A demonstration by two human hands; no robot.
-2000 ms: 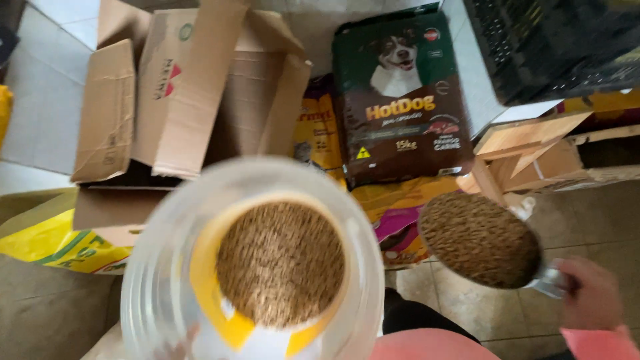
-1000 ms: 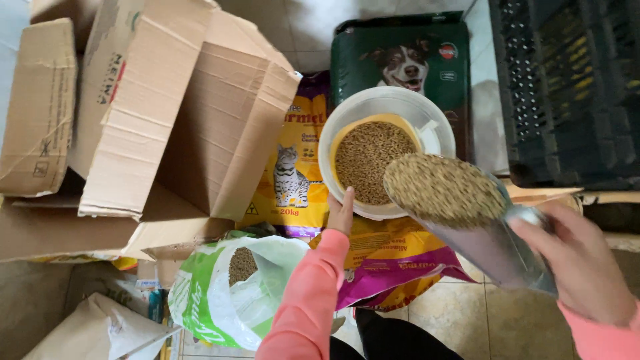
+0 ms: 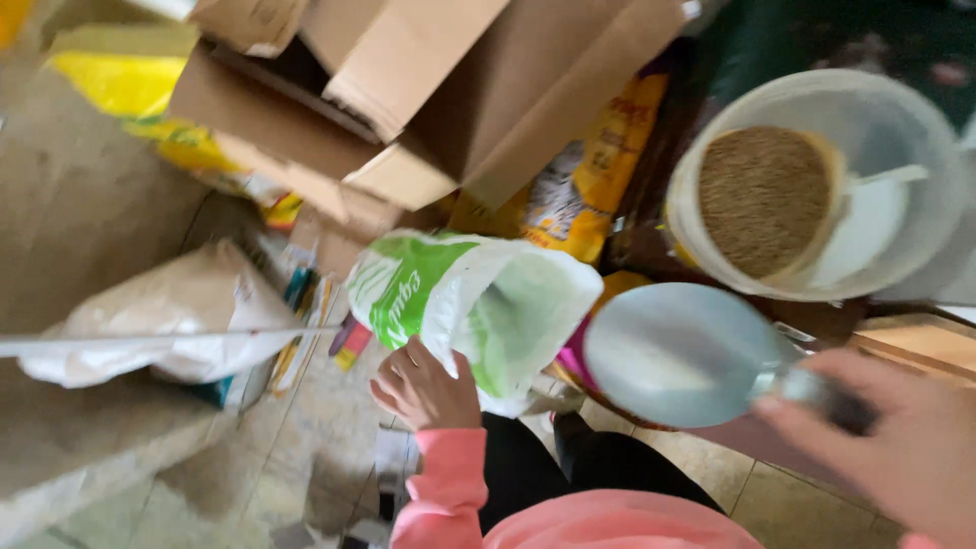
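Note:
My right hand (image 3: pixel 854 427) grips the handle of a metal scoop (image 3: pixel 679 354) at the lower right; the scoop's bowl shows no kibble. My left hand (image 3: pixel 427 385) is at the near edge of an upright, open green and white plastic bag (image 3: pixel 412 286), fingers bent against its rim; whether they pinch it is unclear. The bag's inside is blurred. To the upper right, a translucent plastic bucket (image 3: pixel 892 114) holds a yellow-rimmed container with brown kibble (image 3: pixel 766 202). The bucket rests on a dark green and brown dog food bag (image 3: pixel 762 38).
Open cardboard boxes (image 3: pixel 549 91) fill the top middle. A yellow cat food bag (image 3: pixel 595 183) lies between them and the bucket. A whitish sack (image 3: pixel 183 320) is at the left, beside upright thin items (image 3: pixel 305 335). Wooden slats (image 3: pixel 915 343) lie at the right edge.
The kibble heaped in the scoop one second ago is gone from it. My left hand has moved from the bucket's rim to the green and white bag. The view has swung left.

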